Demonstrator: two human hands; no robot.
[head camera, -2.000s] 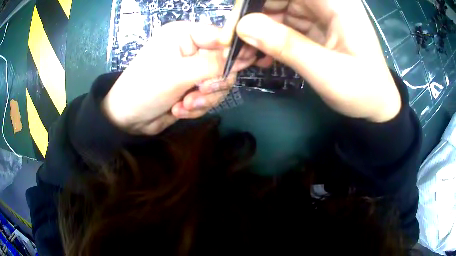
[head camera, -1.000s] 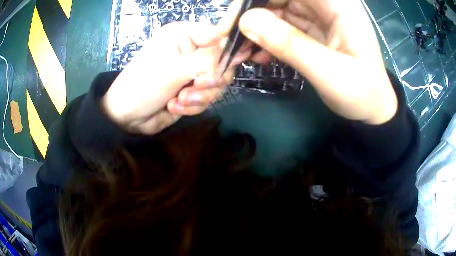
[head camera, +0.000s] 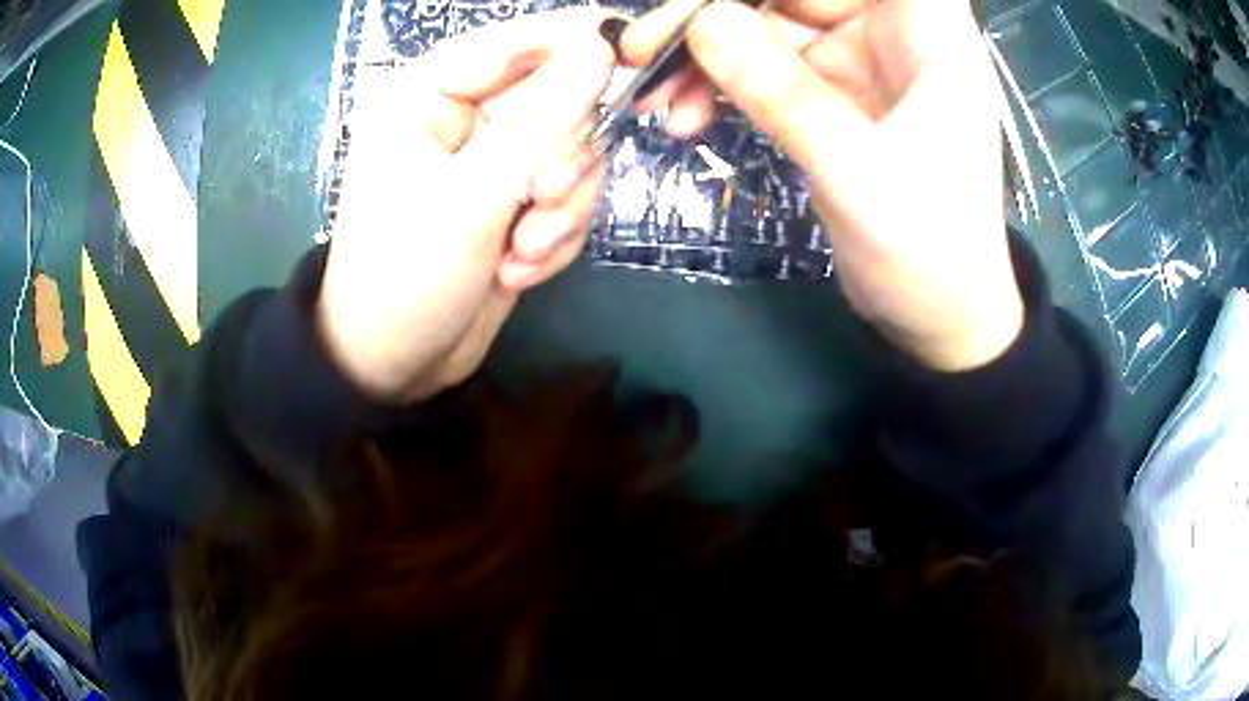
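Note:
My right hand (head camera: 877, 164) holds slim dark tweezers (head camera: 644, 85) between thumb and fingers near the top edge. Their tip slants down left to the fingers of my left hand (head camera: 473, 192). My left hand holds a small black component (head camera: 614, 28) with a round dark end between thumb and forefinger. Its inner part is hidden by the fingers. Both hands are above a clear filled parts tray (head camera: 705, 277), covered in black and silvery pieces.
A clear tray with square pockets (head camera: 1096, 226) lies right, with dark parts (head camera: 1164, 130) on it. Thin silvery tools lie between the trays. Yellow and black hazard tape (head camera: 144, 206), an orange scrap (head camera: 49, 318) and a white cord are left. A white sleeve (head camera: 1199, 548) shows lower right.
The tweezers and both hands have shifted; the right wrist is further left and the tweezers slant more. The black component's round end now shows above my left fingers. More of the filled tray is visible.

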